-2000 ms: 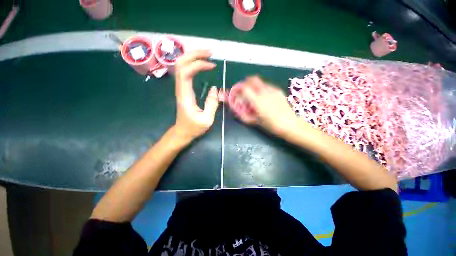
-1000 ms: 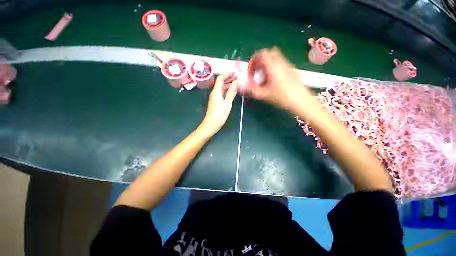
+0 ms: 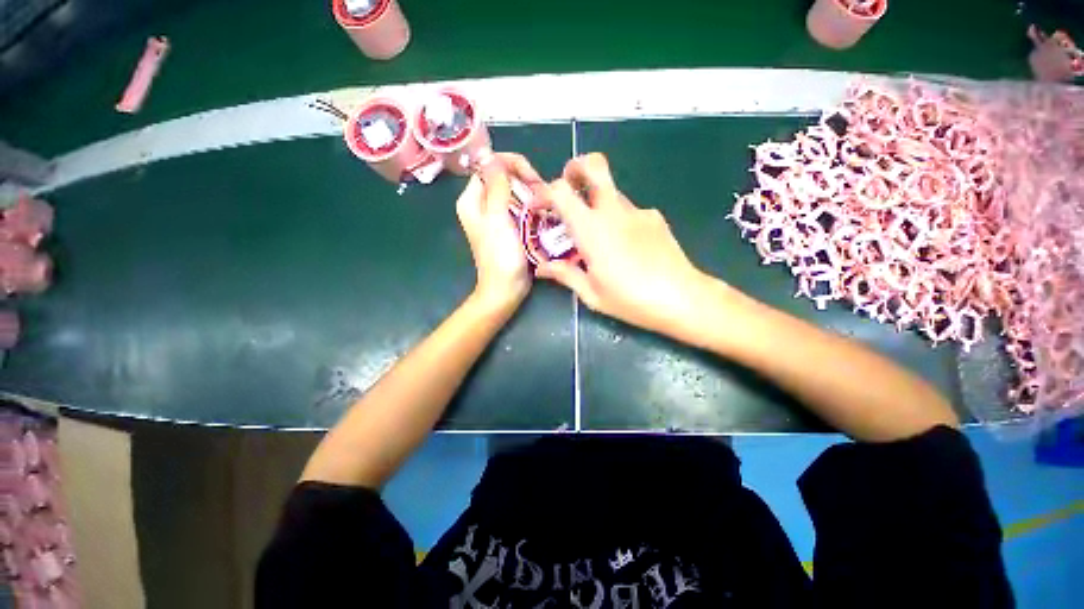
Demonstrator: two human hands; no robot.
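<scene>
A pink housing (image 3: 550,239) with a pale insert in its open mouth is between my two hands at the middle of the work surface. My left hand (image 3: 497,228) holds it from the left side. My right hand (image 3: 618,244) is on its right side, with fingers over the rim. Fingers hide most of the housing, and I cannot tell whether a ring is at its mouth. Two set-aside housings (image 3: 383,139) stand side by side just left of my hands, with thin wires beside them.
A pile of pink rings (image 3: 874,214) spreads at the right, beside a clear plastic bag (image 3: 1058,238). Housings (image 3: 378,30) and a flat pink piece (image 3: 144,75) lie on the belt beyond the pale strip (image 3: 262,118). Stacked pink parts (image 3: 24,262) are at the left edge.
My right hand has come down from the pale strip with the housing, and my left hand now grips it too. The view has shifted, and belt items appear in different places.
</scene>
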